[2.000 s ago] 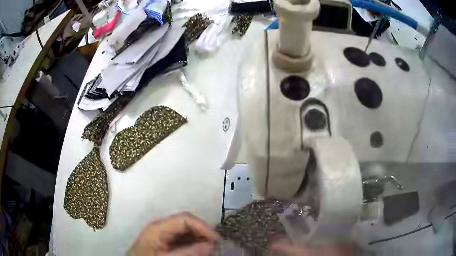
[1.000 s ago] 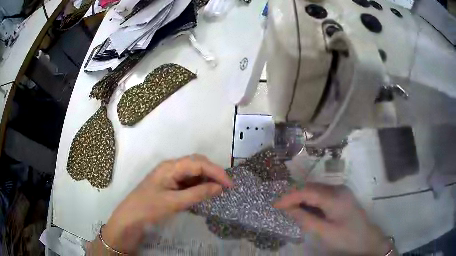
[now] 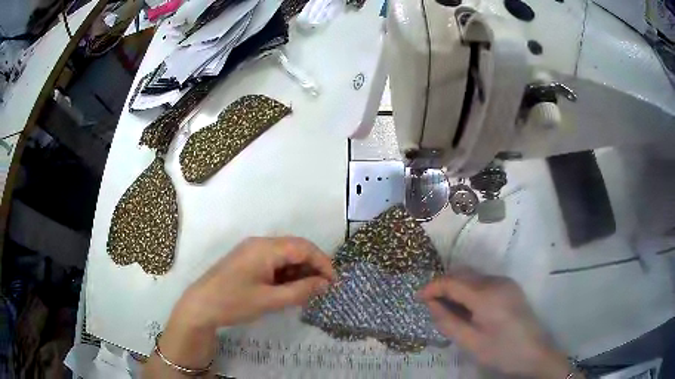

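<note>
A gold-brown and black speckled fabric panel (image 3: 391, 240) lies in front of the sewing machine head (image 3: 474, 96), its pointed end just below the slide plate (image 3: 376, 189). A grey-blue speckled layer (image 3: 381, 296) lies over its lower part, with gold-brown edges showing below. My left hand (image 3: 259, 285) pinches the left edge between thumb and finger. My right hand (image 3: 488, 314) holds the right edge with its fingertips. The presser foot and needle area is partly hidden by the machine head and a clear round guard (image 3: 427, 194).
A heart-like panel (image 3: 146, 220) and a double-humped panel (image 3: 231, 141) lie on the left. A stack of cut pieces (image 3: 215, 55) is at upper left. A dark flat rectangle (image 3: 582, 198) lies right of the needle. A measuring scale runs along the front edge.
The fabric has come out from under the machine head and now lies flatter, its pointed end visible. Both hands have moved up into full view with it. The camera view has shifted.
</note>
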